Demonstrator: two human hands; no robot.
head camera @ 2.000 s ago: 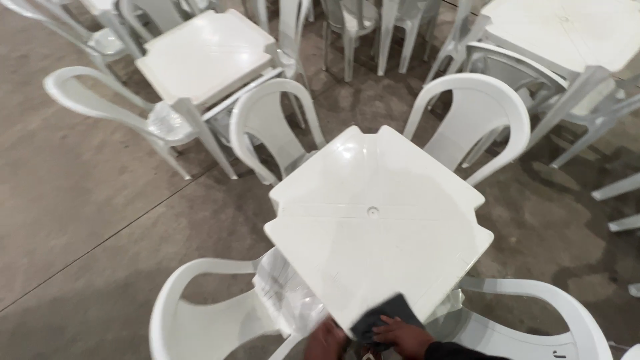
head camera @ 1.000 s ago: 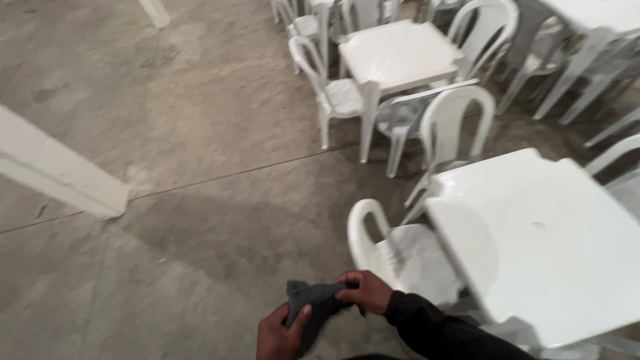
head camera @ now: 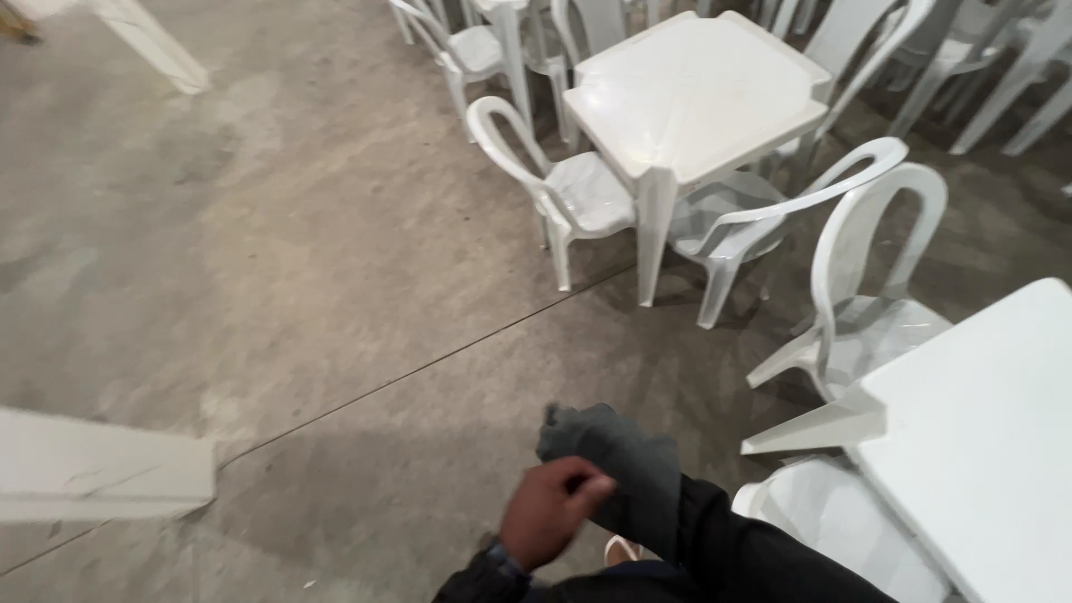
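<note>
A dark grey cloth [head camera: 632,469] hangs at the lower middle of the head view, spread from near my left hand to my right sleeve. My left hand [head camera: 557,509] is curled in front of the cloth's left part, thumb and forefinger close together; blur hides whether they pinch it. The cloth covers the end of my right arm, so my right hand and its fingers are hidden. Right of the cloth stands a white plastic table [head camera: 997,435], with a white plastic chair [head camera: 846,519] at its near left side.
Another white plastic table [head camera: 703,84] stands farther off, with a chair [head camera: 586,193] at its left and another [head camera: 737,218] at its near side. One more chair [head camera: 879,335] stands by the nearer table. A white post [head camera: 100,469] rises at the left. The concrete floor [head camera: 352,276] has a thin joint line.
The view has swung left from the nearer table. One second ago both hands were visible on the cloth; now the cloth is spread wider and covers my right hand.
</note>
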